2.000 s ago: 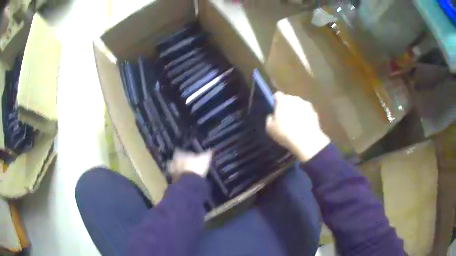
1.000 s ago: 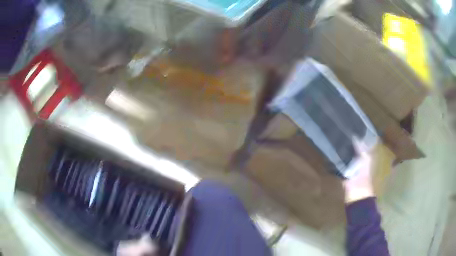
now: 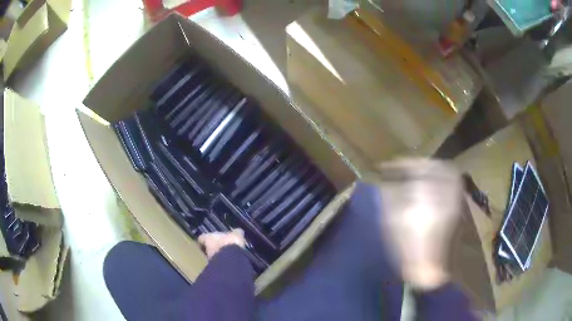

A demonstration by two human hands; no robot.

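Observation:
An open carton (image 3: 128, 207) stands between my knees, with dark solar panels (image 3: 213, 135) packed upright in rows, seen mostly edge-on. Another row of panels along the near left wall runs at a different angle, some tilted. My left hand (image 3: 222, 241) is on panel edges at the carton's near left corner; its fingertips are partly hidden, so its grip is unclear. My right hand (image 3: 423, 219) is strongly blurred outside the carton, above my right knee; no panel shows in it. Silver-framed solar panels (image 3: 525, 219) lie overlapping in an open supply carton at the right.
A closed carton (image 3: 376, 81) with shiny orange-brown tape stands beyond the open carton's right wall. Another carton with raised flaps (image 3: 28, 157) and dark panels is at the far left. A red stool (image 3: 210, 7) is at the top edge. A green-topped bench (image 3: 524, 12) is at the upper right.
The view has swung back from the right-hand supply carton. One second ago my right hand touched a silver-framed panel there; now it is away from those panels. My left hand remains at the open carton.

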